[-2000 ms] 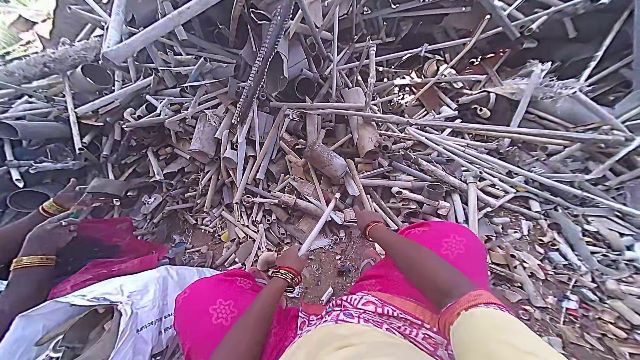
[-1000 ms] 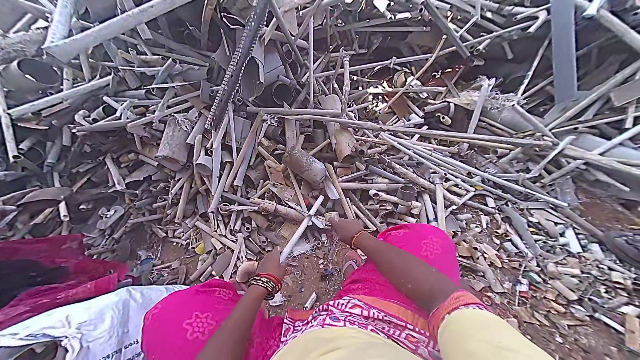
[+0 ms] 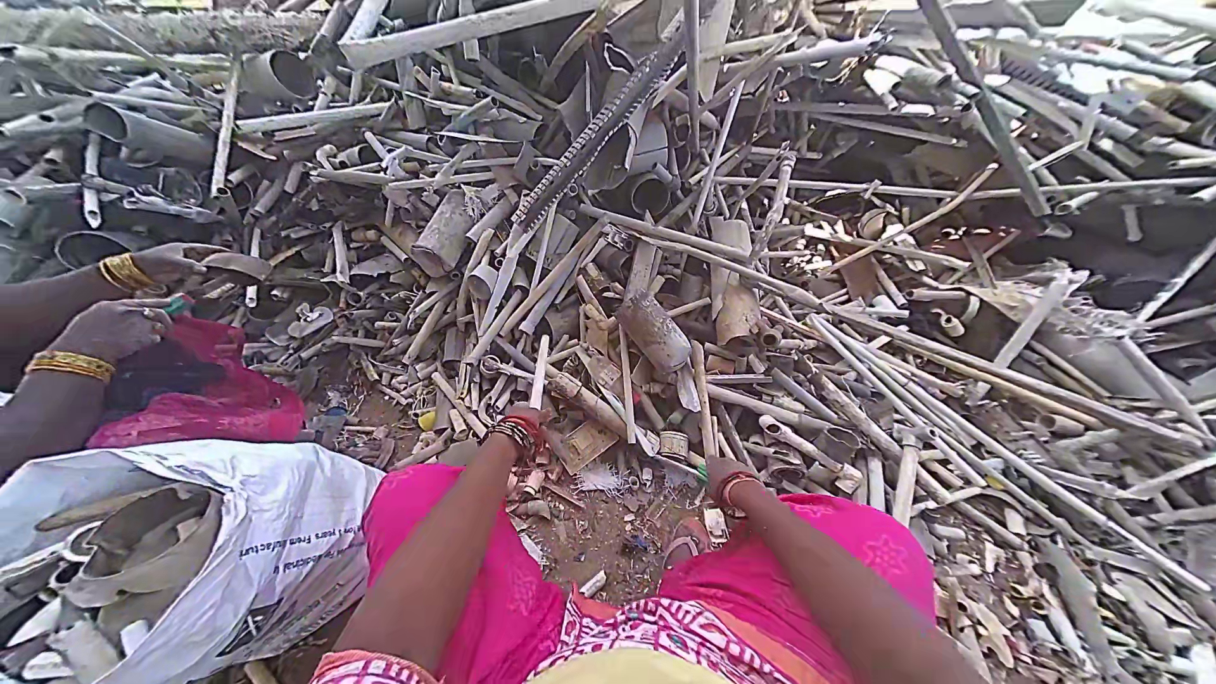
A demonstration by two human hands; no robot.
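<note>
My left hand point(image 3: 524, 420), with bangles at the wrist, is closed on a pale plastic pipe piece point(image 3: 541, 372) that points up and away from me. To its right, my right hand point(image 3: 728, 475) is closed on a green-handled tool point(image 3: 702, 472), whose thin part reaches left toward the scrap; its working end is hard to make out. Both hands are low over the near edge of a heap of broken pipes point(image 3: 608, 370). A short wide pipe piece point(image 3: 655, 331) lies in the heap beyond them.
At the left, another person's hands point(image 3: 114, 328) hold a curved scrap piece point(image 3: 236, 265) above pink cloth point(image 3: 228, 385). A white woven sack point(image 3: 294, 532) with pipe scraps stands at my lower left. Long pipes point(image 3: 902, 351) cross the heap at the right. A foot point(image 3: 686, 543) rests on the littered soil.
My hands, close together a second ago at the pale pipe piece, are now farther apart. The view has swung left, bringing the other person's hands back in.
</note>
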